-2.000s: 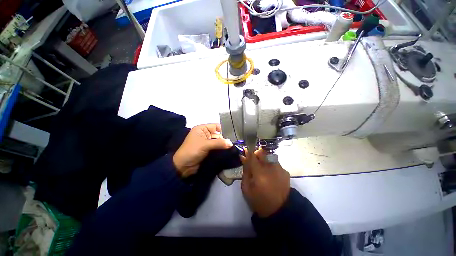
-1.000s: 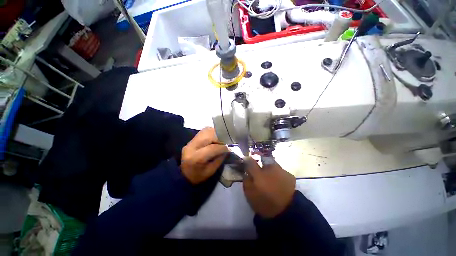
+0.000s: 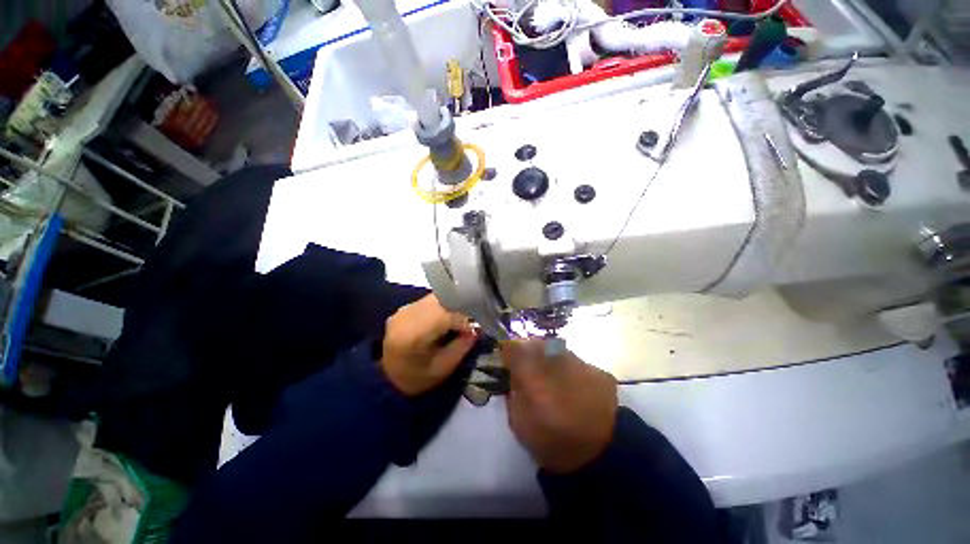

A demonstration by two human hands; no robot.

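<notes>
The black garment piece (image 3: 308, 308) lies in a large heap left of the needle area and hangs over the table's left edge. My left hand (image 3: 425, 345) pinches its narrow end just left of the presser foot. My right hand (image 3: 558, 404) is close on the right with curled fingers at the same small edge; its fingertips are blurred, and what they hold is hidden. The presser foot and needle area (image 3: 532, 322) glints by the lamp spot, partly hidden behind my fingers. The white sewing machine head (image 3: 659, 223) stands behind both hands.
A yellow ring (image 3: 449, 173) hangs around the grey post. A red tray (image 3: 596, 72) with spools and a white bin (image 3: 319, 112) stand behind. A green basket (image 3: 149, 499) is on the floor at lower left. The tension dial (image 3: 562, 285) faces my right hand.
The view has shifted, so the machine appears further left and more tilted. Both hands stay together by the foot; my left hand's fingers have curled tighter around the cloth edge.
</notes>
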